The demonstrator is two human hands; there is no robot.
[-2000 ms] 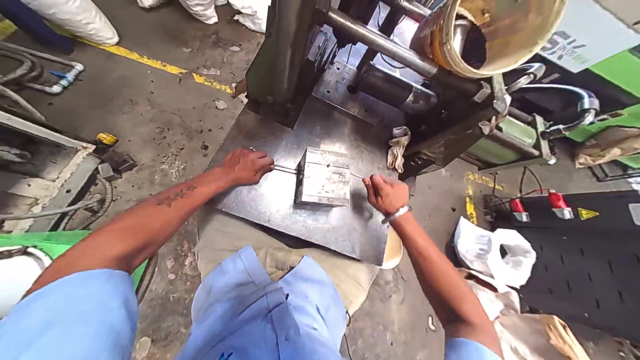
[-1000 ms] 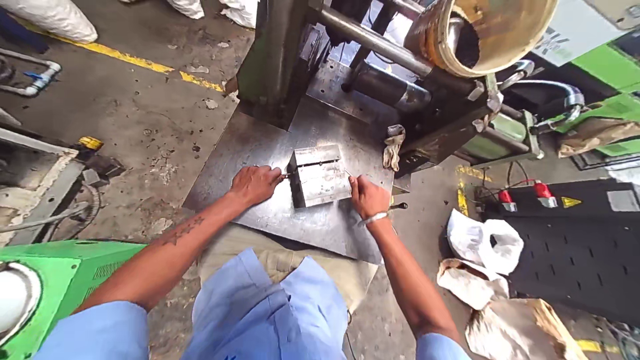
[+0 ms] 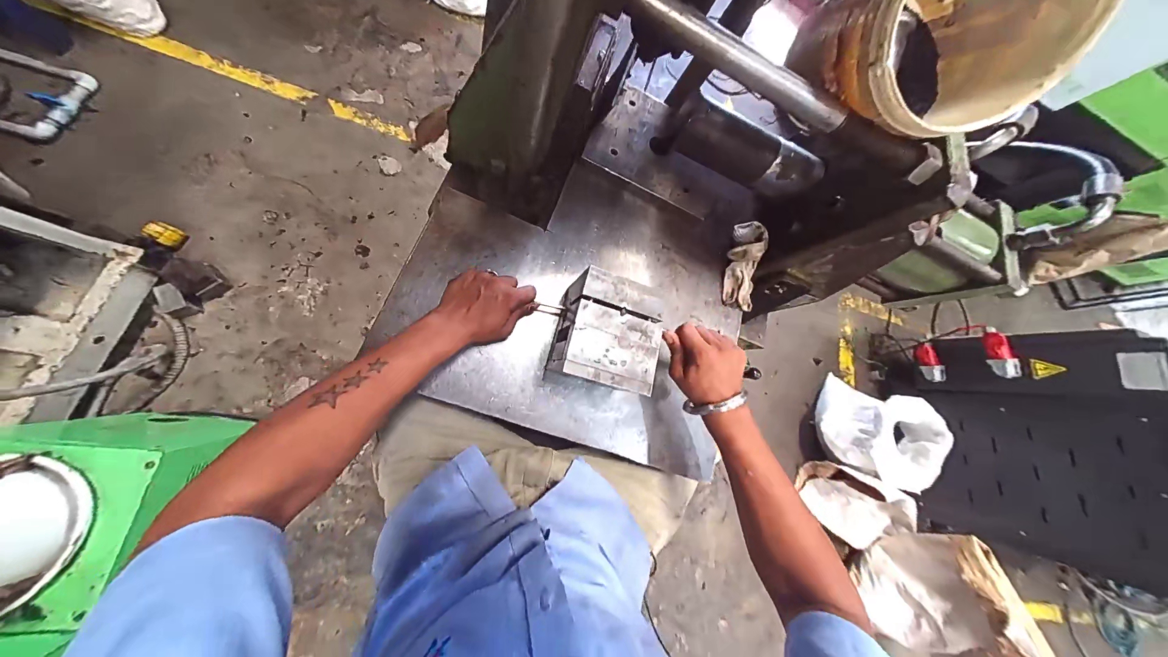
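Note:
A rectangular metal mould block (image 3: 610,339) rests on a flat steel plate (image 3: 511,374) in front of me. A dark gap runs across its top between two parts. On the block's left side, my left hand (image 3: 486,307) is closed around a thin metal rod (image 3: 547,309) that reaches to the block. My right hand (image 3: 707,363) is closed at the right side around a tool, whose dark handle end (image 3: 752,372) shows past the fist; its tip is at the gap. A crumpled work glove (image 3: 745,265) lies on the plate's right edge.
Behind the plate stands a machine frame with steel bars (image 3: 739,59). A stained plastic bucket (image 3: 967,64) sits at upper right. Green machinery (image 3: 137,465) is at lower left. White bags (image 3: 881,429) and a black panel (image 3: 1049,456) are at right.
The gap across the block's top, not visible two seconds ago, now shows clearly. My right hand has come closer to the block.

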